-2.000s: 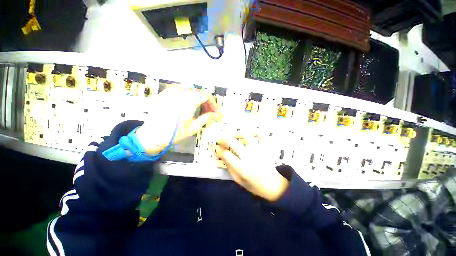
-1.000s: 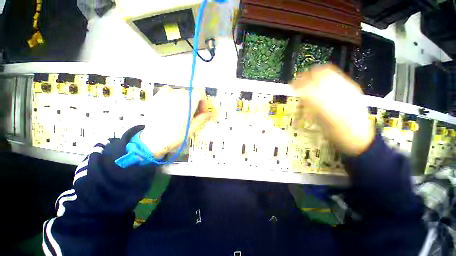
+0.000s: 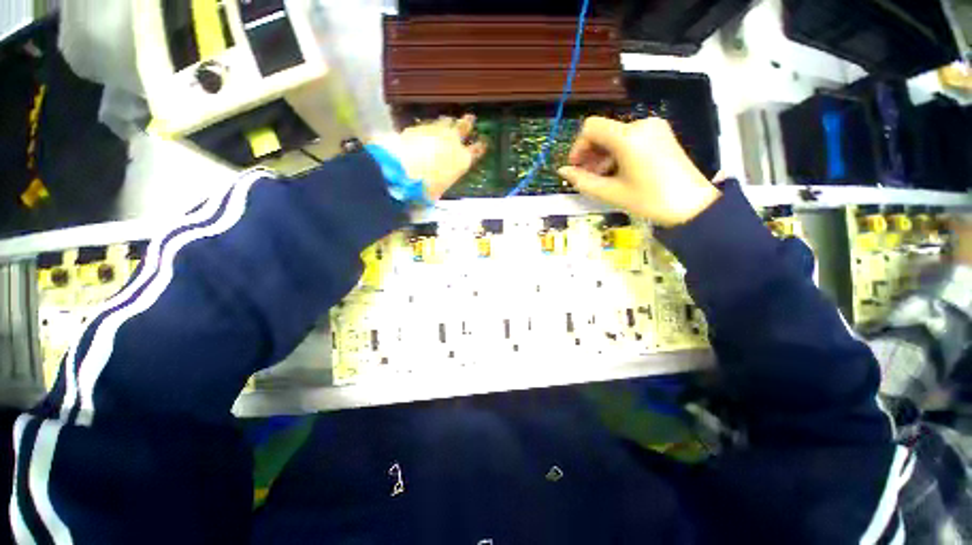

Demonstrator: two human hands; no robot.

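My left hand (image 3: pixel 439 155), with a blue band at the wrist, reaches over the small bin of green components (image 3: pixel 486 170), fingertips at the parts. Whether it holds any is too blurred to tell. My right hand (image 3: pixel 640 168) is at the right side of the middle bin of green-yellow components (image 3: pixel 529 151), thumb and index finger curled close together. No part is clear between them. The cream circuit board panel (image 3: pixel 469 309) lies on the rails in front of me, with yellow-and-black parts along its far edge. My left sleeve hides some boards.
Reddish-brown tubes (image 3: pixel 501 62) lie behind the small bins. A blue cord (image 3: pixel 565 96) hangs across them. A cream tape dispenser (image 3: pixel 229 64) stands at the back left. A black tray (image 3: pixel 53 138) is at far left. A checked sleeve (image 3: pixel 927 341) of another person shows at right.
My left hand has left the boards for the green component bin. My right hand has moved to the middle bin. The view has shifted, showing more of the dispenser.
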